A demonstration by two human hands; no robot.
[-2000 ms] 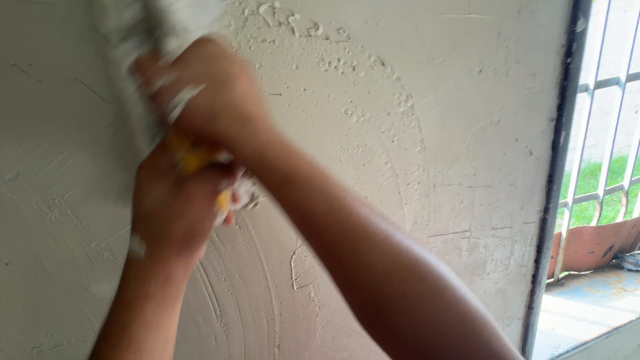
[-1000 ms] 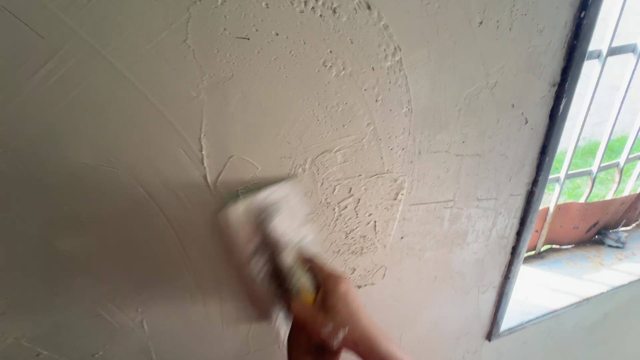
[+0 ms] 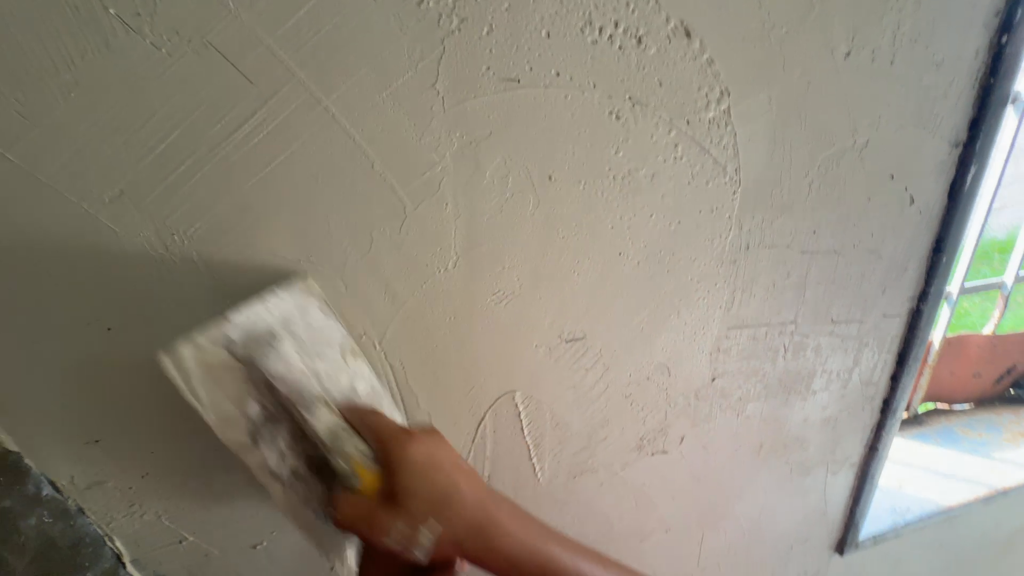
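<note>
A plastering trowel [image 3: 320, 336] smeared with pale plaster lies against the plastered wall [image 3: 608, 264], left of centre and tilted. My right hand [image 3: 420, 488] is closed around its handle, where a patch of yellow shows; dried plaster marks the skin. Below it, at the bottom edge, a dark, blurred part of what looks like my left hand [image 3: 396, 562] shows; its fingers and what they touch are hidden. The wall around the trowel carries curved ridges, scratches and small pits, with rougher coating at the upper right.
A dark-edged window frame [image 3: 920, 320] stands at the right, with metal bars [image 3: 992, 284] and a pale sill [image 3: 920, 472]. A rusty reddish piece [image 3: 972, 368] lies beyond the bars. At the lower left is a dark, rough-edged patch [image 3: 48, 520].
The trowel and my right hand were high at the left two seconds ago, then lower near the middle, and are now lower left. My left hand has dropped mostly out of view.
</note>
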